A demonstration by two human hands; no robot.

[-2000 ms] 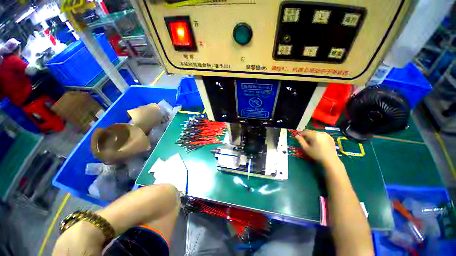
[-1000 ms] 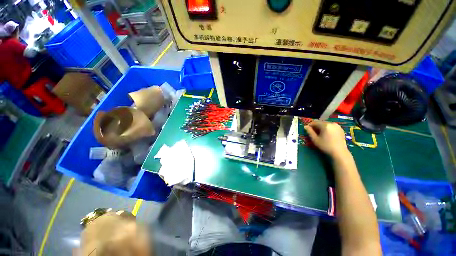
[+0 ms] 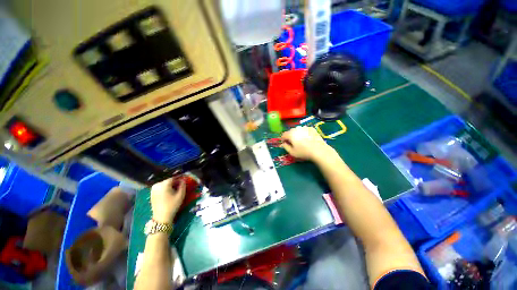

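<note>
The cream crimping machine leans across the upper left of the view. Its die sits on a pale metal base plate. My left hand, with a gold watch on the wrist, is at the red wires left of the die; whether its fingers grip any is unclear. My right hand is at the smaller red wire pile right of the plate, fingertips down at the wires; a grip cannot be made out. More red wires lie below the table's front edge.
A black fan, red box, green cylinder and yellow frame stand behind and right of my right hand. Blue bins with clear bags are at the right. A blue bin with brown paper is at the left.
The view has turned right and tilted. My left hand has come from the lower left up to the left wire pile. My right hand stays at the right pile.
</note>
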